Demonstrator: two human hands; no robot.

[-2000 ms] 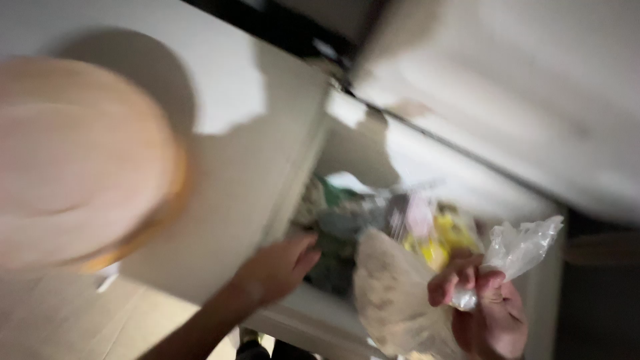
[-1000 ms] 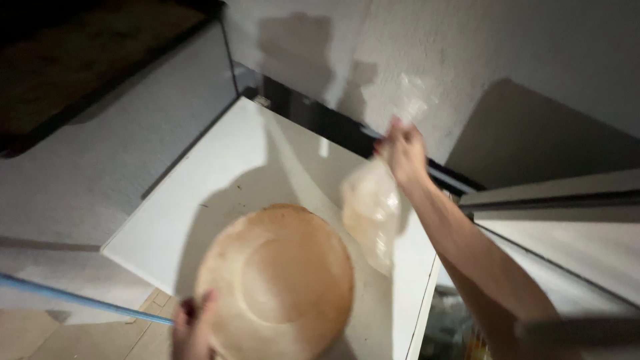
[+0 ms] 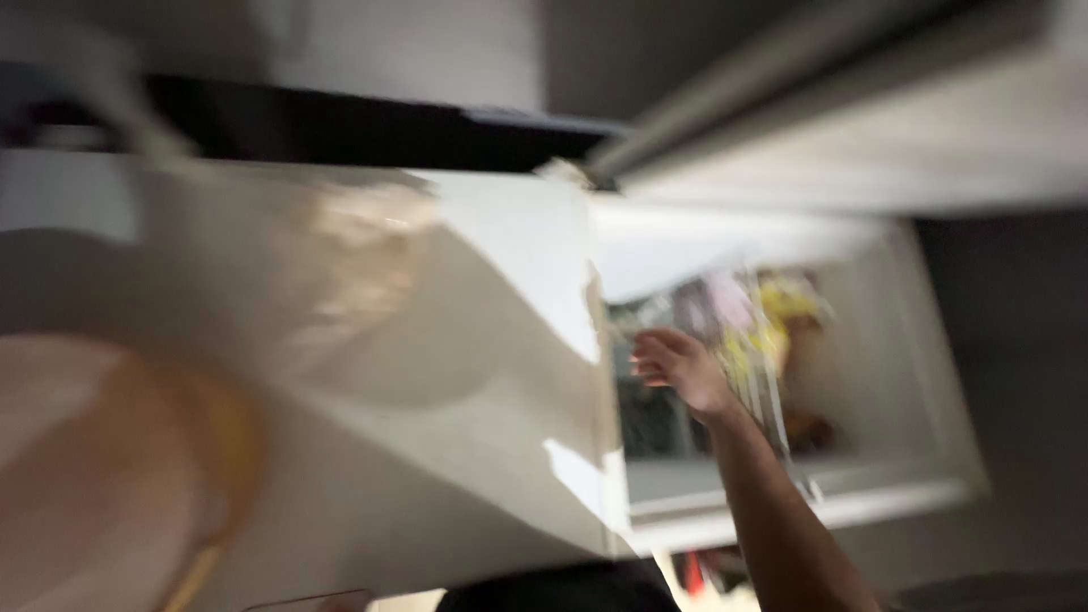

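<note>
My right hand (image 3: 680, 365) is over the inner edge of an open white chest freezer (image 3: 943, 365), its fingers loosely bent and apart with nothing visible in them. Inside lie plastic bags (image 3: 722, 310), some yellow and pink, blurred. On the white top (image 3: 510, 399) to the left rests a clear plastic bag (image 3: 365, 255) with pale contents. A large round, tan object (image 3: 110, 459), like a basin or board, is at the far left. A skin-coloured sliver at the bottom edge may be my left hand (image 3: 344, 603); what it does is hidden.
The raised freezer lid (image 3: 850, 144) slants across the upper right. A dark gap (image 3: 340, 127) runs behind the white top. Dark clothing (image 3: 561, 586) shows at the bottom edge, with a red thing (image 3: 694, 574) to its right.
The clear bag has left my right hand and is now on the white top. My right hand has moved to the open freezer. The view has swung considerably.
</note>
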